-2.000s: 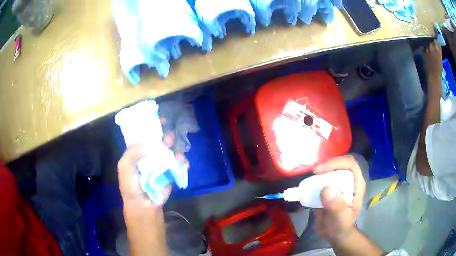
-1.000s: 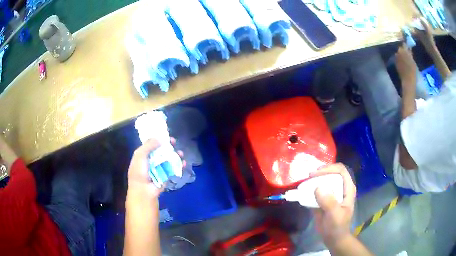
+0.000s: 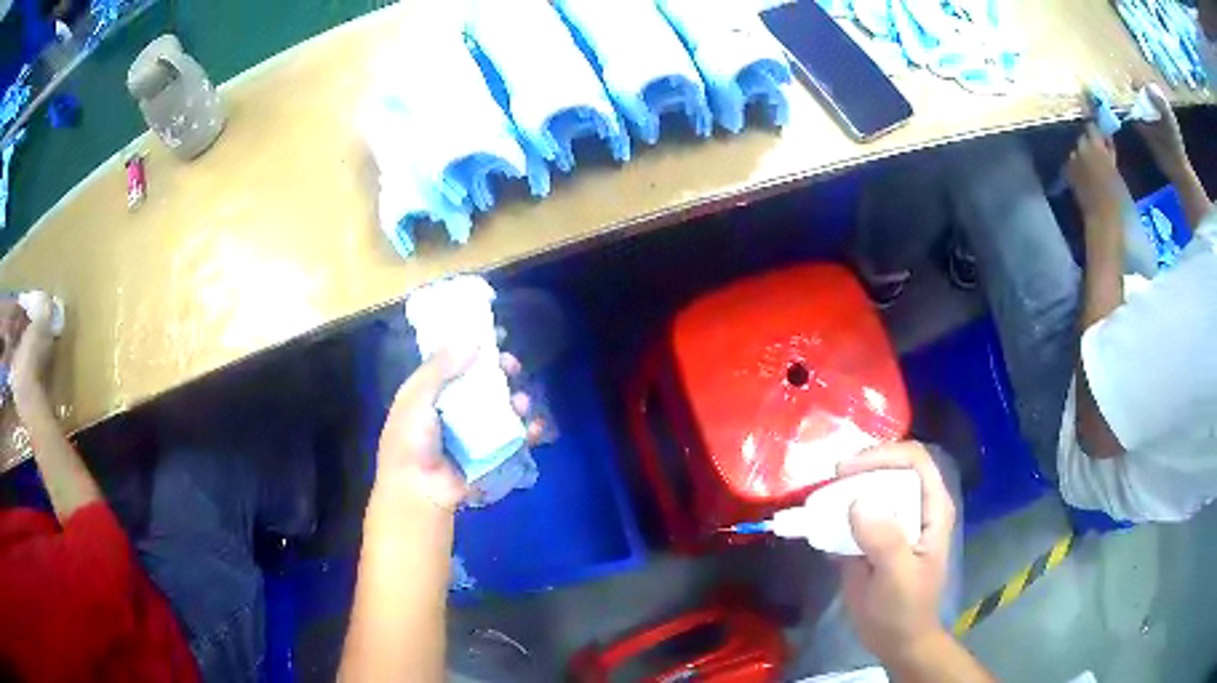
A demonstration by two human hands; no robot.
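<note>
My left hand (image 3: pixel 441 434) is closed around a pale blue-white tube piece (image 3: pixel 470 360), held upright over the blue tray, below the table edge. Its lower end shows light blue; glare washes out the upper part. My right hand (image 3: pixel 897 540) is shut on a white squeeze bottle (image 3: pixel 854 512), held sideways in front of the red stool. Its thin blue tip (image 3: pixel 750 528) points left toward the tube piece but does not touch it. Several light blue tubes (image 3: pixel 550 80) with scalloped ends lie side by side on the table.
On the table (image 3: pixel 267 247) are a cloudy jar (image 3: pixel 179 104), a pink-red item (image 3: pixel 135 182), a phone (image 3: pixel 838 70) and loose cut pieces (image 3: pixel 934 40). Below are a blue tray (image 3: pixel 574 514), a red stool (image 3: pixel 787 360) and a second red stool (image 3: pixel 687 650). People sit at left (image 3: pixel 87 587) and right (image 3: pixel 1154 387).
My left hand and tube piece have shifted slightly right, and the tube's lower end has turned. The bottle has barely moved. The left person's hand now shows at the table edge, holding something white.
</note>
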